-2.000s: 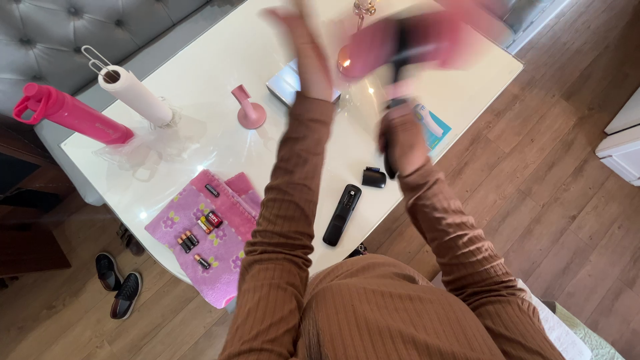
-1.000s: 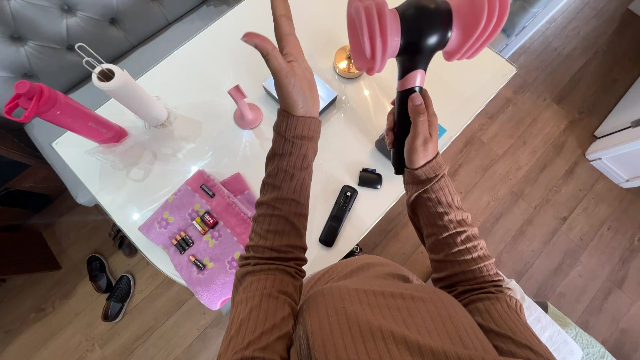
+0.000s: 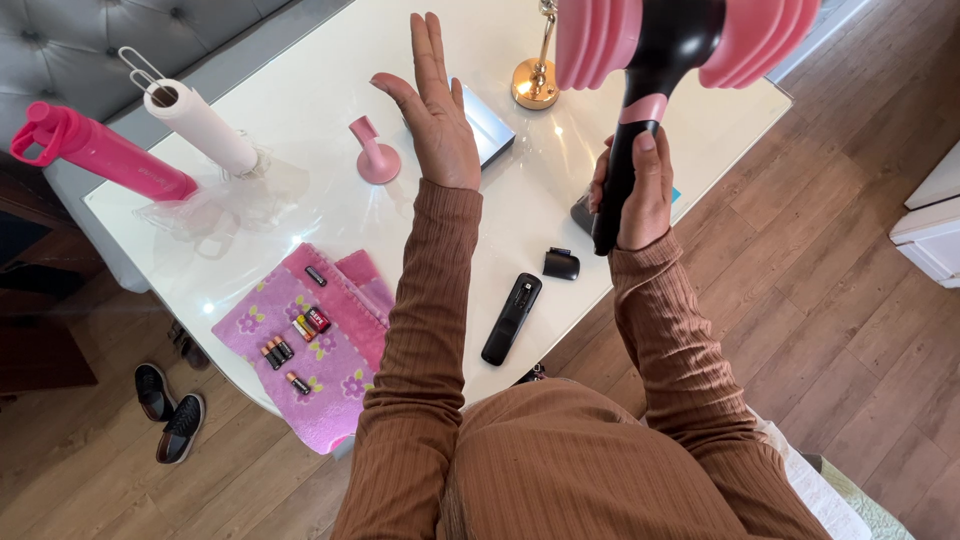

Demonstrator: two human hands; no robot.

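My right hand (image 3: 646, 187) grips the black handle of a pink and black hammer-shaped light stick (image 3: 675, 37), its head held up at the top right and partly cut off by the frame. My left hand (image 3: 442, 112) is raised with its palm up, fingers apart, holding nothing. Below on the white table lie a black remote control (image 3: 511, 319) with its battery bay uncovered and a small black cover (image 3: 561, 264). Several batteries (image 3: 277, 352) rest on a purple flowered towel (image 3: 330, 405), with a red square battery (image 3: 318, 320) among them.
A pink bottle (image 3: 112, 154), a paper towel roll (image 3: 202, 127), a clear plastic bag (image 3: 225, 217), a pink stand (image 3: 378, 161), a mirror-like box (image 3: 487, 127) and a gold lamp base (image 3: 535, 84) are on the table (image 3: 337, 90). Shoes (image 3: 180, 427) lie on the floor.
The light stick was blurred in motion two seconds ago and now shows sharply in my right hand. My left hand was also blurred and is now held open, palm up.
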